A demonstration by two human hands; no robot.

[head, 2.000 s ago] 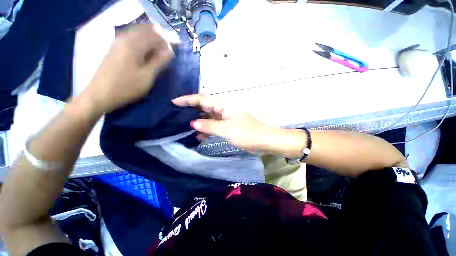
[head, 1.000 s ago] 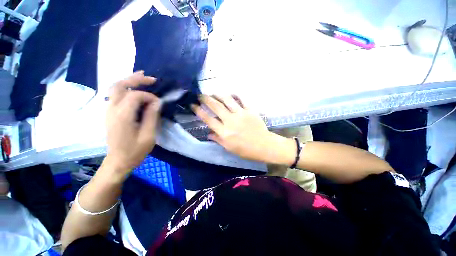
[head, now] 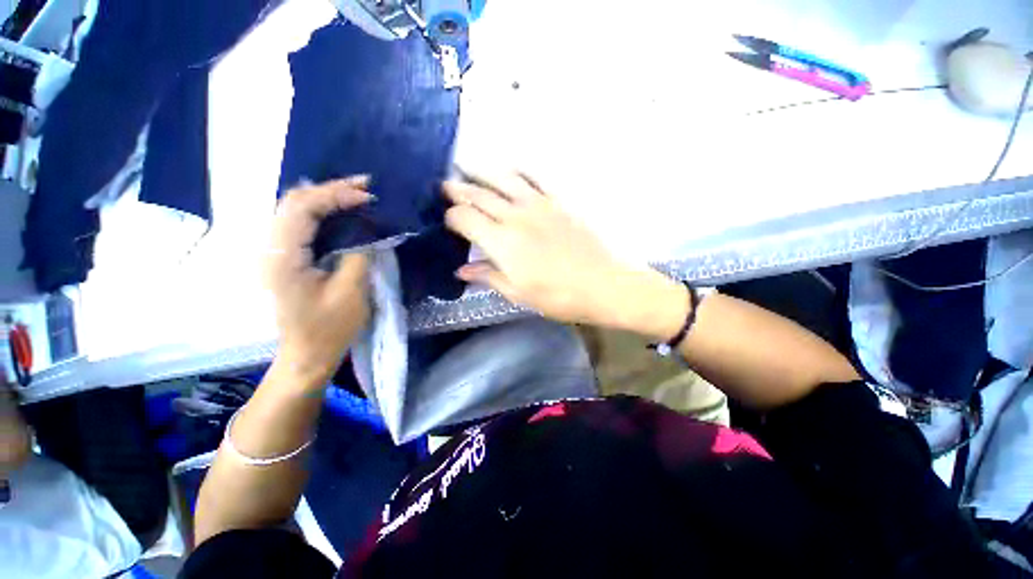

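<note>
A navy denim panel [head: 368, 124] lies flat on the white table, its upper right edge at the presser foot [head: 451, 70] of the sewing machine. My left hand [head: 323, 260] holds the panel's lower left edge between thumb and fingers. My right hand [head: 527, 243] is at the lower right edge, fingertips on the cloth; whether it pinches the edge is unclear. Pale cloth [head: 487, 379] hangs below the panel over the table's front edge to my lap.
Thread snips [head: 802, 68] and a round pale object [head: 988, 77] lie at the upper right. Stacked denim pieces [head: 176, 141] lie at the left. A tape measure [head: 782, 247] runs along the front edge. Part of a blue basket [head: 360, 407] shows below the table.
My left hand has come down from beside the machine to the panel's lower edge. The panel's lower part now lies flatter, and the pale cloth hangs lower.
</note>
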